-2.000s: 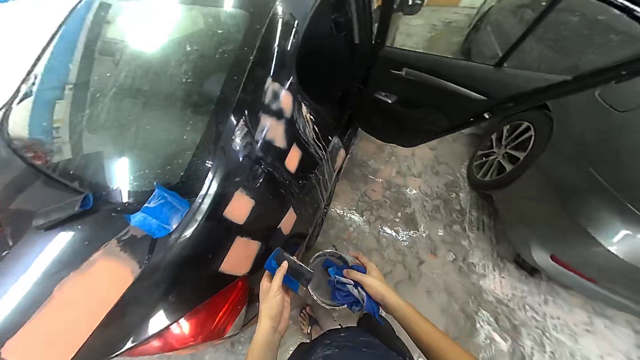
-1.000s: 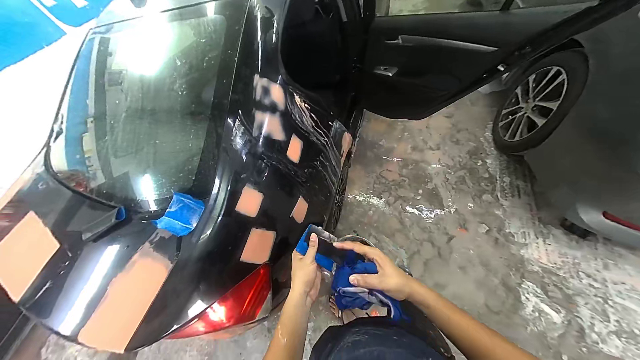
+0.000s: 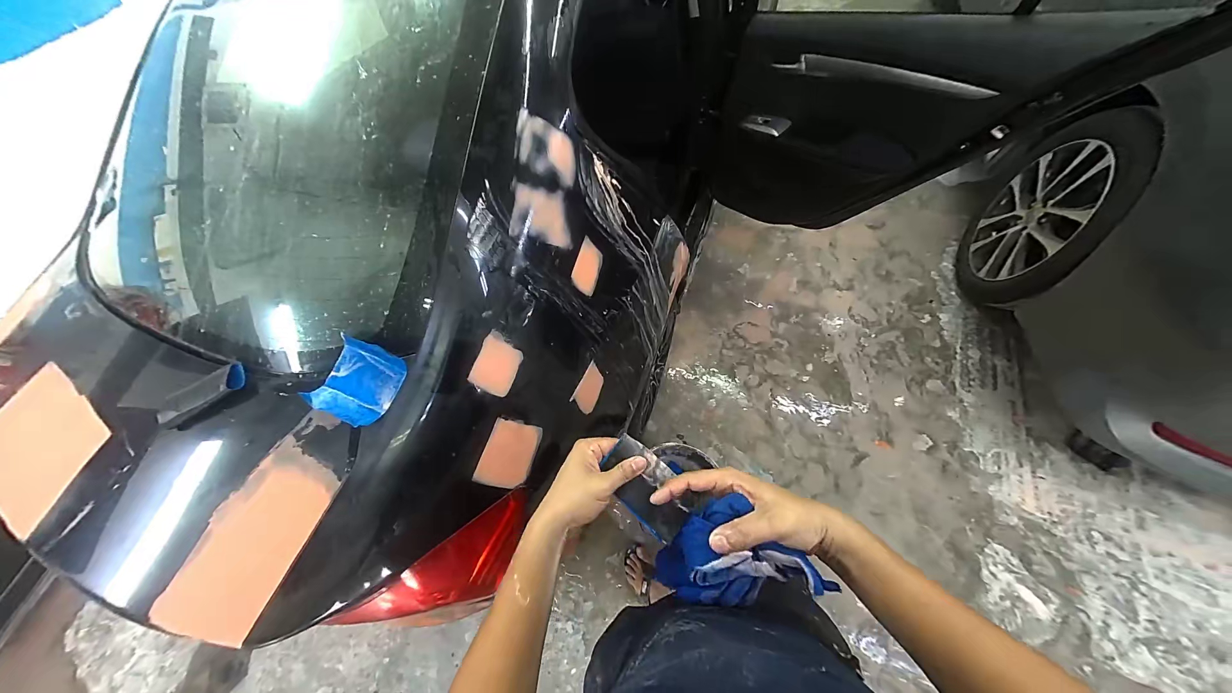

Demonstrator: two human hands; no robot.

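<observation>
My left hand (image 3: 589, 484) grips one end of a flat dark sheet with a blue edge (image 3: 643, 500), which looks like sandpaper. My right hand (image 3: 760, 510) holds a crumpled blue cloth (image 3: 717, 568), and its fingers rest at the sheet's other end. Below and partly behind the hands, the rim of a bucket (image 3: 688, 450) shows. To the left stands a black car whose rear quarter panel (image 3: 568, 327) bears several salmon-coloured filler patches (image 3: 507, 452) and wet streaks.
A blue sheet piece (image 3: 361, 380) and a curled dark sheet (image 3: 204, 395) lie on the trunk lid below the rear window (image 3: 308, 173). The red tail light (image 3: 452, 568) is left of my left arm. An open car door (image 3: 837, 106) and a grey car (image 3: 1145, 318) stand beyond the wet floor (image 3: 818, 375).
The sheet, apart from the cloth two seconds ago, is now between both hands. The right hand has moved from over the bucket toward the left hand, carrying the blue cloth.
</observation>
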